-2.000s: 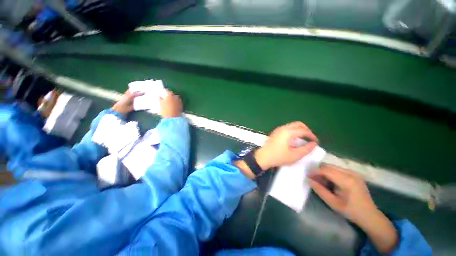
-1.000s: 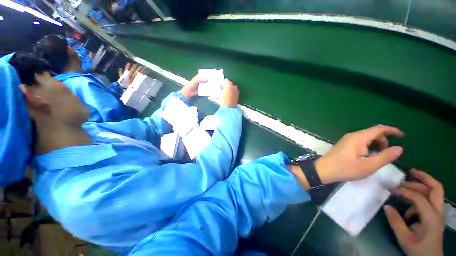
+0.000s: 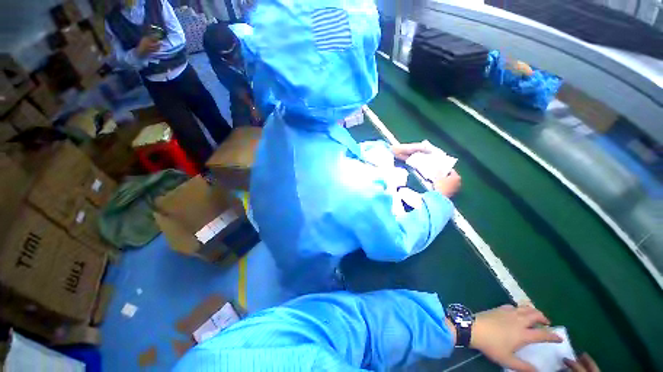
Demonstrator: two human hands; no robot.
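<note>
A flat white pack point(image 3: 547, 356) lies at the bottom right, partly cut off by the picture's edge. My left hand point(image 3: 505, 336) holds it from the left, fingers spread over its upper part; the wrist bears a dark-strapped watch point(image 3: 459, 325). Only the fingertips of my right hand point(image 3: 583, 364) show, at the pack's right side; whether they grip it cannot be told. The pack's lower part is out of the picture.
A person in a blue smock and hood point(image 3: 327, 174) stands close at left, holding a white item point(image 3: 432, 164). A pale rail point(image 3: 485, 251) borders the green conveyor point(image 3: 581, 290). Open cartons point(image 3: 190, 218) stand on the blue floor. A black crate point(image 3: 447, 64) is beyond the belt.
The view has swung left towards the neighbour and floor, so my hands now sit at the lower right edge. My left hand has come down onto the pack. My right hand is mostly out of view.
</note>
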